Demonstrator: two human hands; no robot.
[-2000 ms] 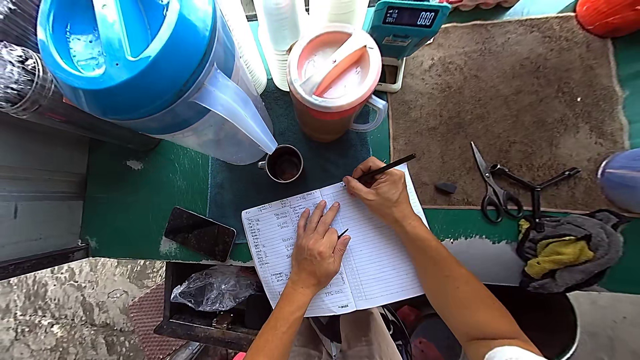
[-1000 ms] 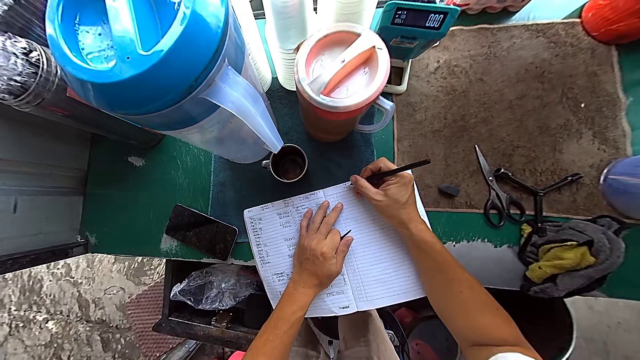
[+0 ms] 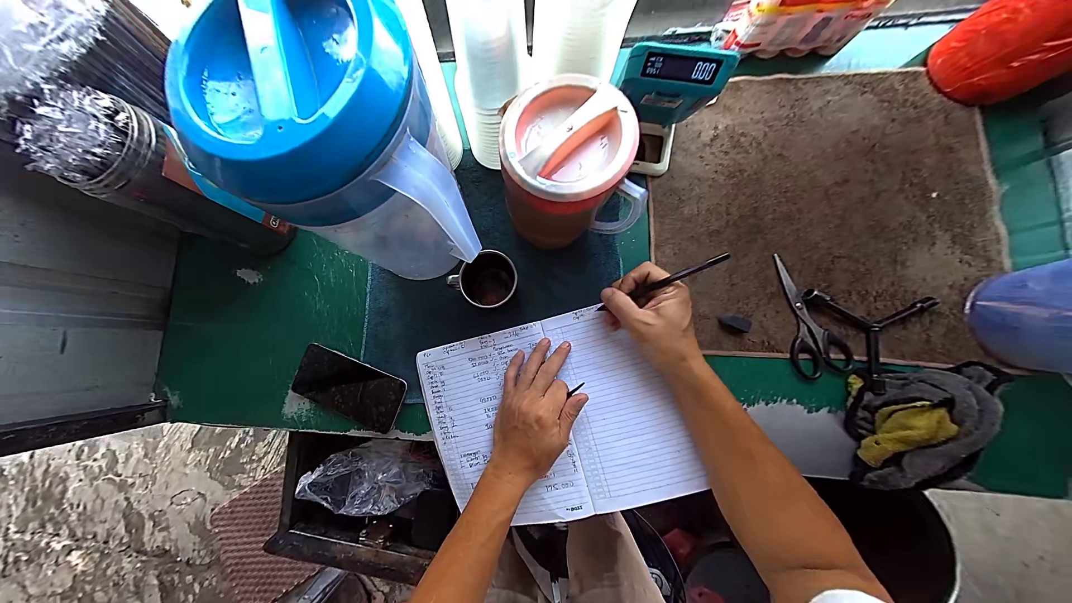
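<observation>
An open lined notebook lies at the table's near edge, its left page covered in handwriting and its right page mostly blank. My right hand grips a black pencil or pen, its tip at the top of the right page. Flat on the left page rests my left hand, fingers spread; a thin dark pointed object shows beside its index finger, and whether the hand holds it is hidden. Beyond the notebook stands a small metal cup with dark contents. A black phone lies left of the notebook.
A blue-lidded pitcher and a red-and-white-lidded pitcher stand behind, near a digital scale. Scissors and a black tripod-like stand lie on a brown mat. A grey cloth sits right. Below is an open drawer.
Small writing shows at the top of the right page under the tip of the pencil or pen. My left hand stays flat on the left page.
</observation>
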